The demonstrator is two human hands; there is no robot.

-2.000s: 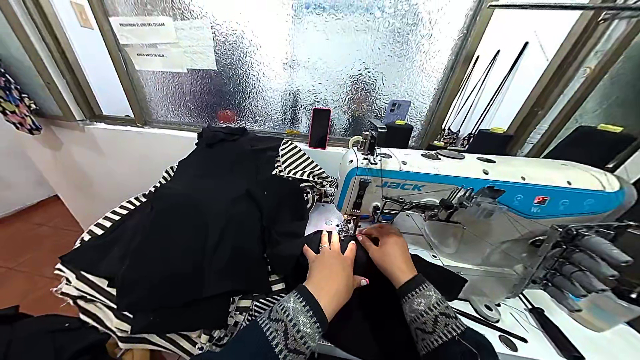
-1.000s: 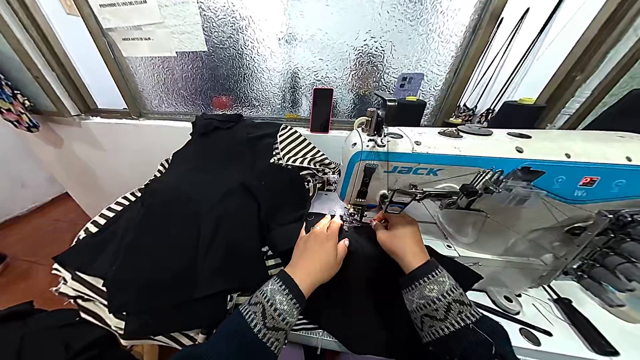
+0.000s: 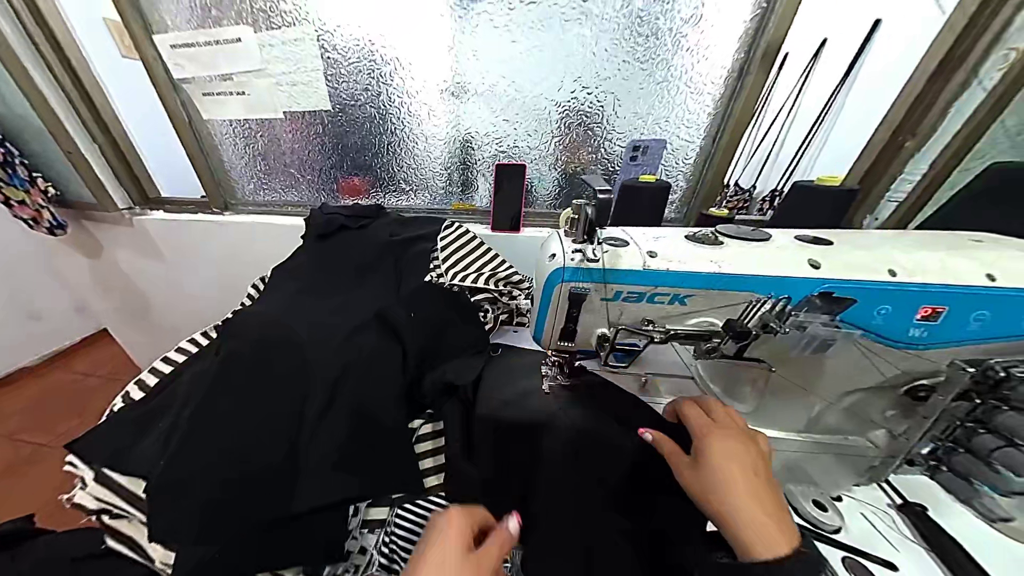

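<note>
Black fabric lies under the presser foot of a Jack sewing machine. My right hand holds the fabric's right edge between thumb and fingers, below and right of the foot. Low in the view, my left hand is over the near part of the fabric, partly cut off and blurred; whether it grips any cloth cannot be told. To the left, a black garment piece lies over black-and-white striped fabric.
A phone stands on the ledge behind the machine, with black thread cones to its right. At the lower right lie a round metal part and a black-handled tool. Thread loopers or guides cannot be told apart near the machine's right side.
My left hand has come away from beside the presser foot toward the near edge. My right hand has moved from close by the needle area to the fabric's right edge.
</note>
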